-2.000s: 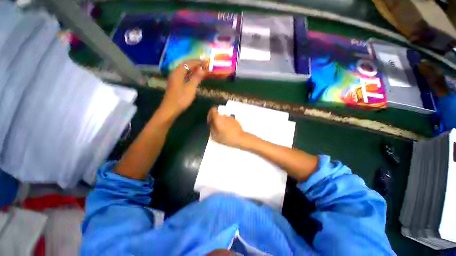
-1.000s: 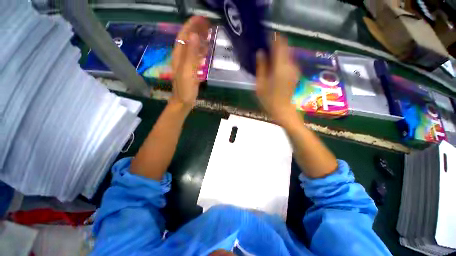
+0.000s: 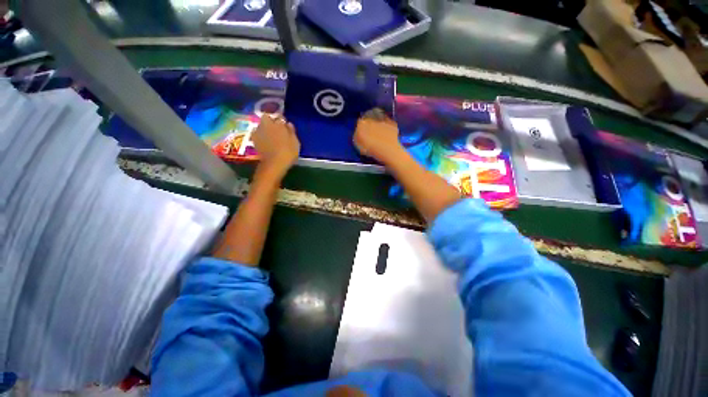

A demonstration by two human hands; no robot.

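Note:
A navy logo panel [image 3: 327, 101] with a white circled logo and a small cutout lies over an open box on the conveyor. My left hand [image 3: 275, 142] is at its lower left edge. My right hand [image 3: 377, 136] is at its lower right edge, fingers curled. Both hands hold the panel by its near part. White insert sheets [image 3: 400, 302] with an oblong slot lie on the bench in front of me.
Multicolour cartons [image 3: 458, 155] and an open grey tray [image 3: 543, 155] with a white card sit along the conveyor. A leaning white stack [image 3: 101, 256] is left, another stack [image 3: 685, 341] far right. A metal post [image 3: 140, 93] stands left. Small black objects [image 3: 627, 347] lie right.
The navy panel, raised and blurred in my right hand a second ago, is now down at the box with both hands on it. The view has shifted and more of the far line shows.

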